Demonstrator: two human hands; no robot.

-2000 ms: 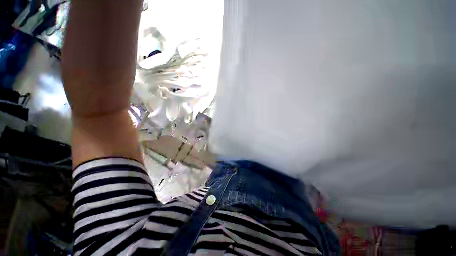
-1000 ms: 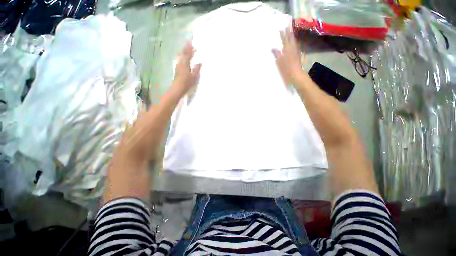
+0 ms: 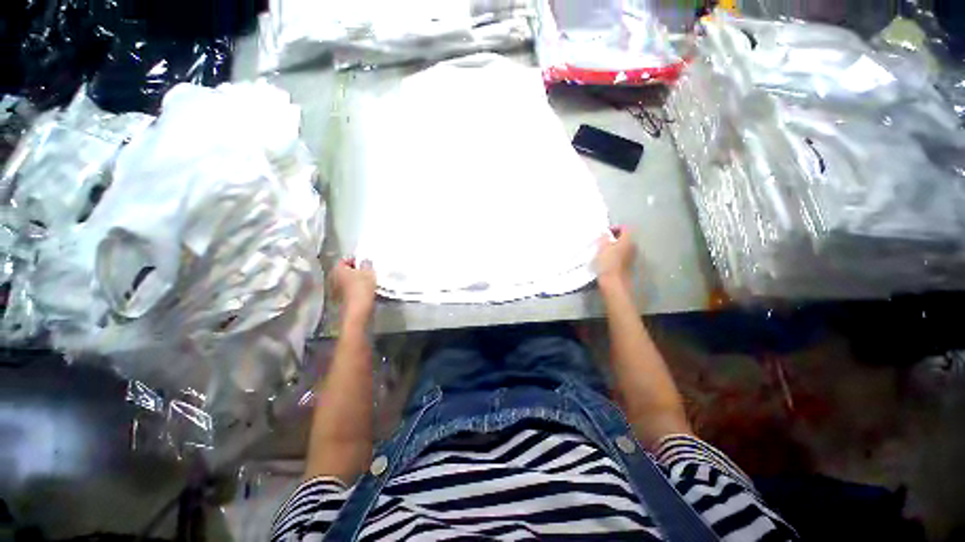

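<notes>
A white knit top [image 3: 476, 180] lies spread flat on the pale grey-green table [image 3: 661, 228], its collar end away from me and its hem near the front edge. It is overexposed, so its details are washed out. My left hand [image 3: 356, 286] holds the left corner of the hem. My right hand [image 3: 615, 257] holds the right corner of the hem. Both hands have their fingers closed on the cloth edge.
A pile of loose white garments [image 3: 212, 212] is at left. Film-covered packed garments [image 3: 847, 159] are at right. Polybags with a red edge [image 3: 614, 74], a black phone [image 3: 608, 147] and thin dark snips or glasses [image 3: 648, 119] lie beyond. White layers [image 3: 423, 32] lie at the far edge.
Both hands have moved from the top's upper sides down to its hem corners and gripped them. The view has shifted back and shows more of the piles and floor.
</notes>
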